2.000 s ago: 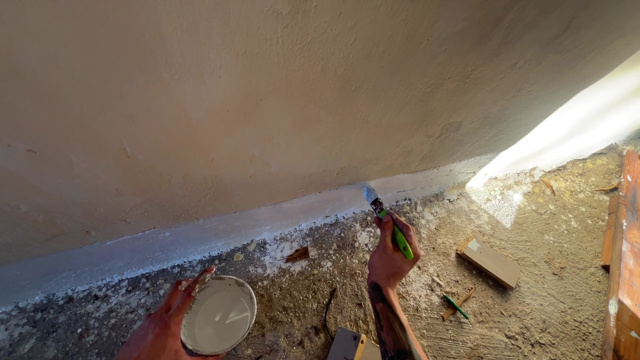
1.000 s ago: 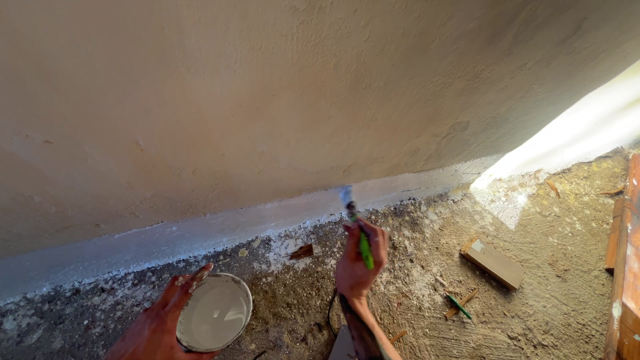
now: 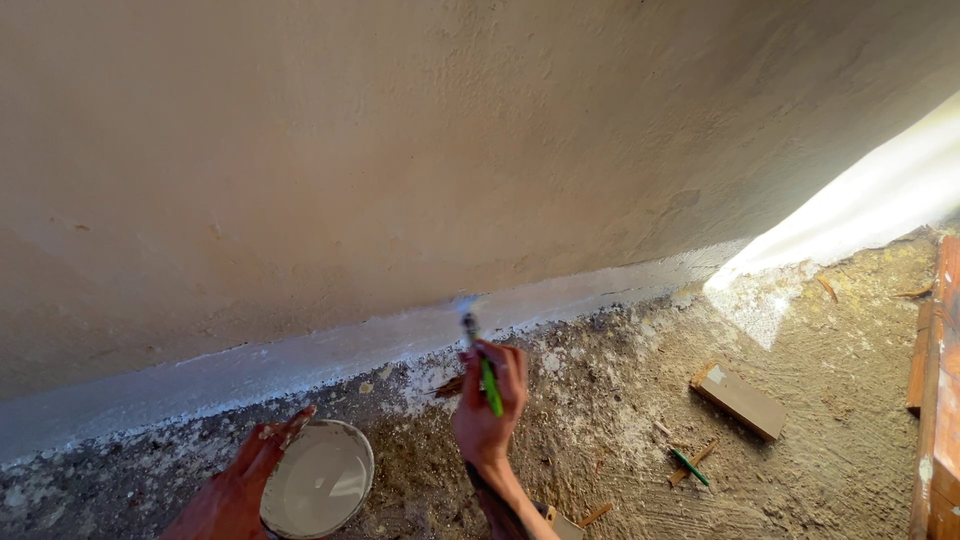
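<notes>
My right hand (image 3: 491,405) grips a paintbrush (image 3: 487,375) by its green handle. The brush's blurred bristles touch the pale painted strip (image 3: 360,345) at the foot of the plastered wall (image 3: 420,165), close to the strip's upper edge. At the lower left, my left hand (image 3: 244,480) holds a round tub of pale paint (image 3: 316,480) by its left side, with paint smears on the fingers. The tub's underside is hidden.
On the rough, paint-spattered floor (image 3: 600,450) lie a rectangular block (image 3: 739,401), a green stick (image 3: 690,466) across a wood sliver, and a brown wood scrap (image 3: 450,387) near my right wrist. Another block (image 3: 562,525) is partly behind my forearm. Orange-brown wood (image 3: 941,420) stands at the right edge.
My right hand has moved left along the painted strip with the brush. My left hand stays at the tub.
</notes>
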